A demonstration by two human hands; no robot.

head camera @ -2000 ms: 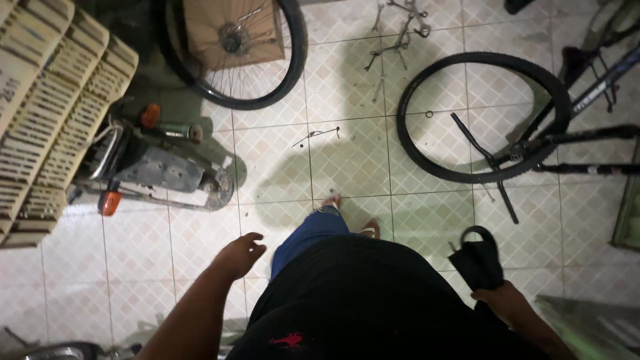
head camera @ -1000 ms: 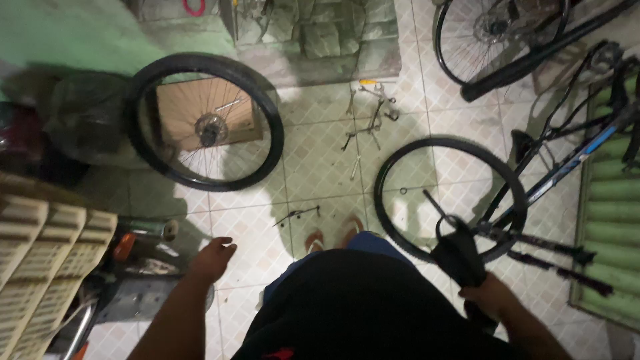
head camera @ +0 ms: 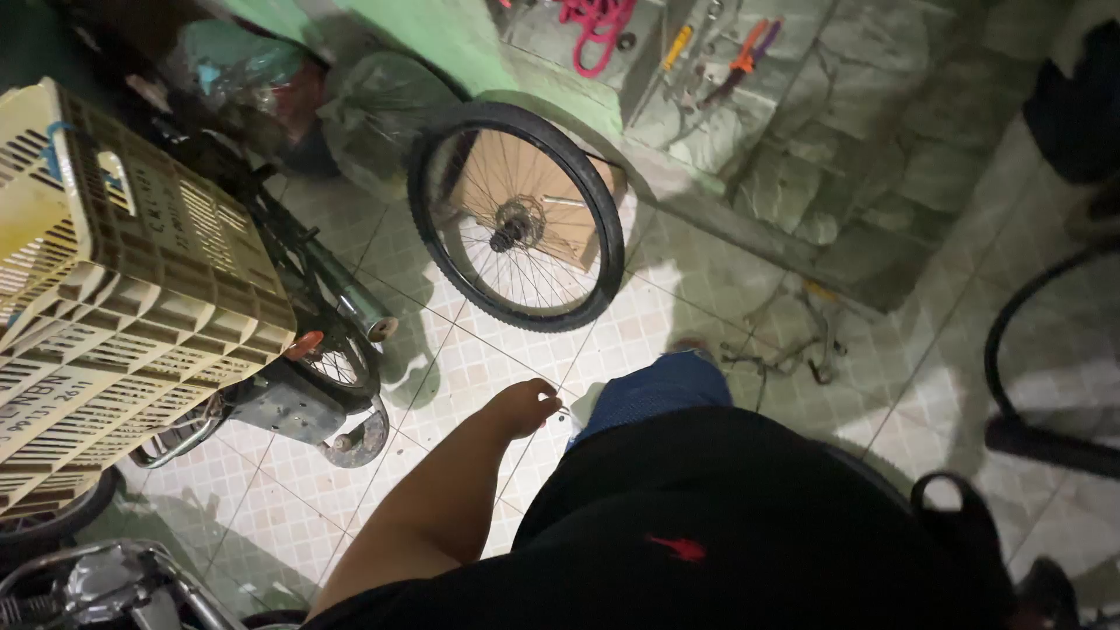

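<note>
My left hand [head camera: 529, 408] hangs over the tiled floor beside my jeans, fingers loosely curled, with nothing visible in it. A bicycle wheel [head camera: 611, 232] with a black tyre, disc rotor and rear cassette lies ahead of that hand, partly over a flat piece of cardboard [head camera: 573, 188]. At my right side is a black object with a loop [head camera: 958, 516], its kind unclear. My right hand cannot be made out in the dark lower right corner, so its grip does not show.
A cream plastic crate [head camera: 175, 271] stands at left above motorcycle parts [head camera: 289, 402]. Metal tools [head camera: 787, 354] lie on the floor near a stone step [head camera: 840, 254], which bears orange-handled pliers [head camera: 748, 52] and a pink coiled item [head camera: 599, 35]. Filled plastic bags [head camera: 381, 118] sit by the green wall. Part of a bicycle [head camera: 1006, 385] is at right.
The view has swung left, bringing the crate and step tools further into it. My right hand, seen earlier holding the black object, no longer shows clearly. My left hand stays empty.
</note>
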